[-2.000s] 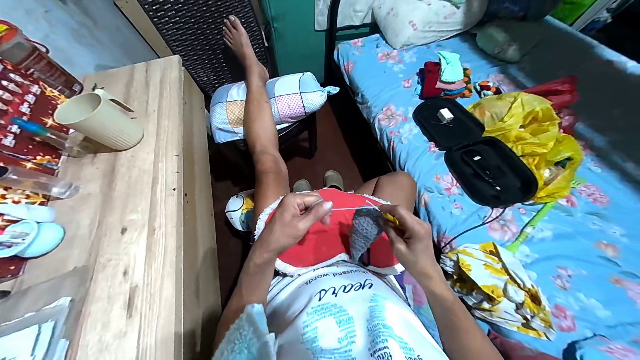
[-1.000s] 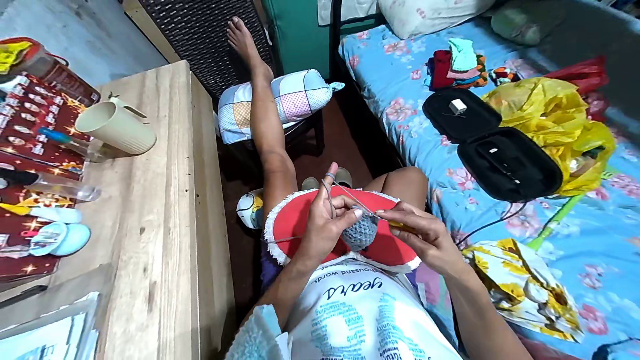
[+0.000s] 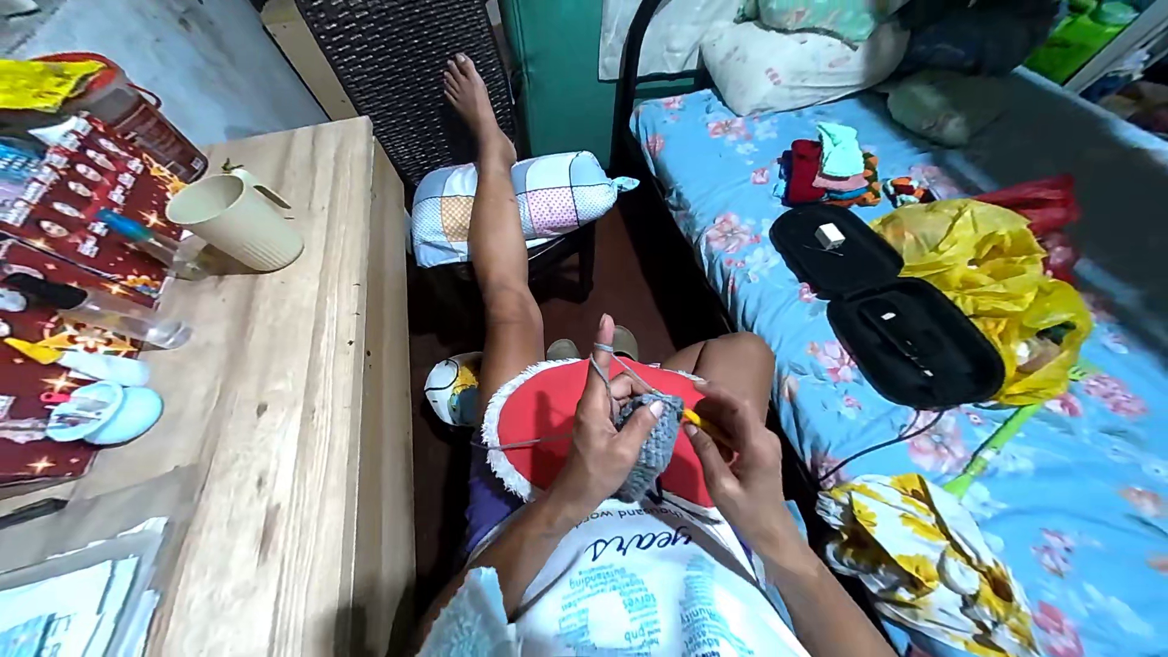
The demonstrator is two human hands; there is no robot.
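Above my lap, my left hand [image 3: 607, 424] pinches a piece of grey crochet work [image 3: 655, 447] between thumb and fingers, and grey yarn [image 3: 598, 365] loops round its raised index finger. My right hand [image 3: 741, 452] holds a crochet hook with a yellow handle [image 3: 701, 423] against the right edge of the work; the hook's tip is hidden. A strand of the yarn runs off to the left across a red, white-fringed heart-like cushion or cloth [image 3: 538, 411] on my lap.
On the left stands a wooden table [image 3: 283, 365] with a cream mug [image 3: 239, 219]. The flowered bed [image 3: 730, 228] at right holds an open black case [image 3: 912, 342], yellow plastic bags [image 3: 976, 265] and folded knitted pieces [image 3: 826, 169]. My leg rests on a pillow [image 3: 566, 196].
One second ago the hands were at the work too, with the left index finger raised. Two seconds ago they were farther apart, with yarn stretched between them and the grey piece hanging near the right hand.
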